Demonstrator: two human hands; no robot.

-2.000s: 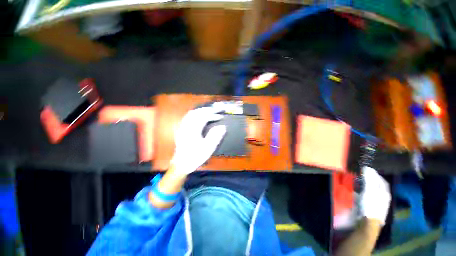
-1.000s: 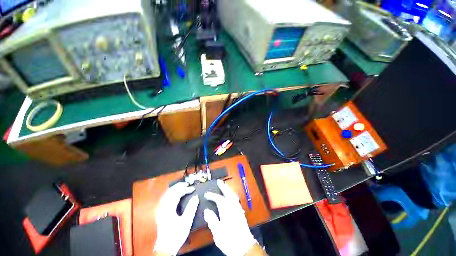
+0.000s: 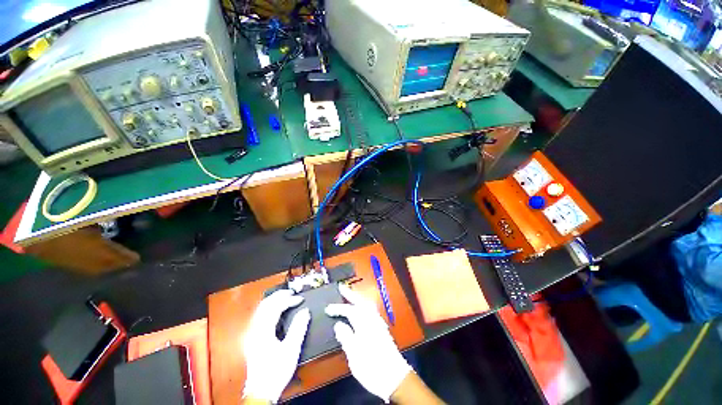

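Observation:
A black set-top box (image 3: 318,324) lies on the orange-brown jig board (image 3: 396,336). Its far edge is against the silver and white connector block (image 3: 309,280), with black cables and a blue network cable (image 3: 332,192) behind. My left hand (image 3: 273,340), in a white glove, holds the box's left side with thumb on top. My right hand (image 3: 366,344), also gloved, holds its right side with fingertips on top. The hands partly cover the box, and I cannot tell how far the plugs go in. A blue marker pen (image 3: 382,289) lies on the board's right.
Two more boxes (image 3: 150,380) (image 3: 81,342) sit on foam pads at left. Right are a foam pad (image 3: 447,286), a remote control (image 3: 507,274) and an orange indicator box (image 3: 538,207). Behind stand oscilloscopes (image 3: 131,87) (image 3: 431,59) on a green bench (image 3: 277,150). Red, white and yellow plugs (image 3: 347,232) lie behind the board.
My right hand has come from the far right, near the remote, to the box; the remote now lies on the bench. My view has tilted up. Both hands have stayed on the box over the last second.

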